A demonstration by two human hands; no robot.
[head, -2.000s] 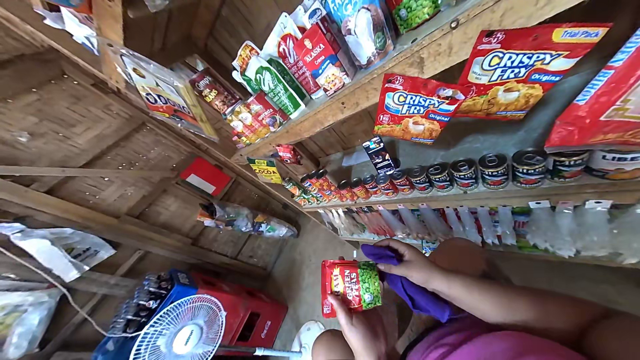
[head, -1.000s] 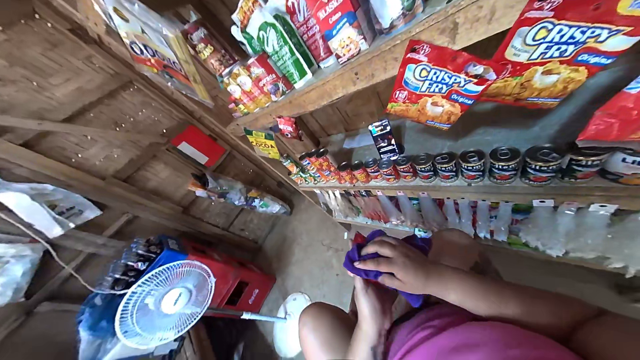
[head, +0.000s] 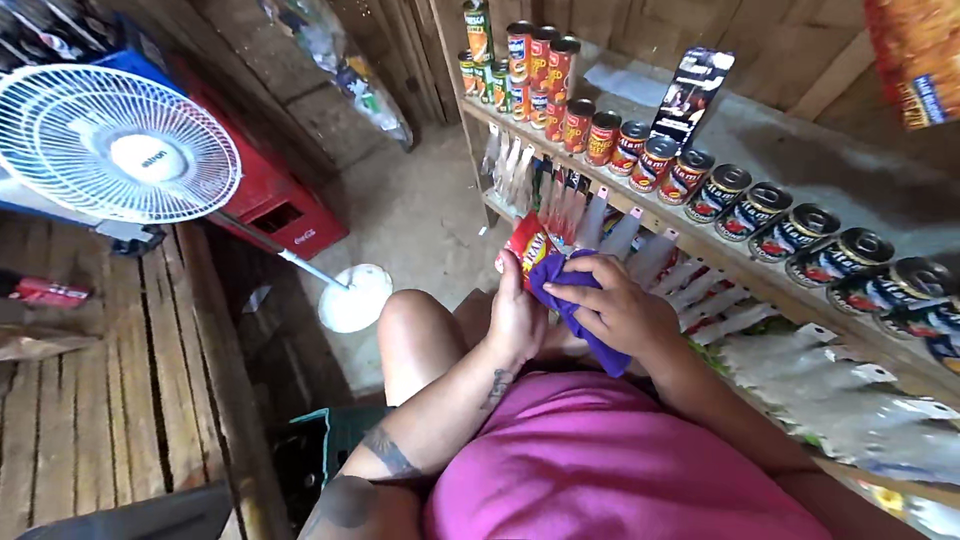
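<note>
A red packet with a yellow label (head: 530, 244) is held upright in front of my body, with my left hand (head: 517, 311) gripping its left edge. My right hand (head: 615, 300) presses a purple cloth (head: 566, 289) against the packet's right side and covers much of it. The cloth's loose end hangs down toward my pink shirt. The fingertips of my left hand are partly hidden behind the packet.
Cans (head: 761, 210) line a wooden shelf (head: 795, 300) on the right, with clear plastic packets (head: 810, 382) hanging below. At left stand a white fan (head: 142, 154), a red crate (head: 262, 180) and a slatted bamboo surface (head: 112, 360).
The view has turned down and closer to the shelf. Two seconds ago the packet's front with green peas showed; since then the cloth has come over the packet.
</note>
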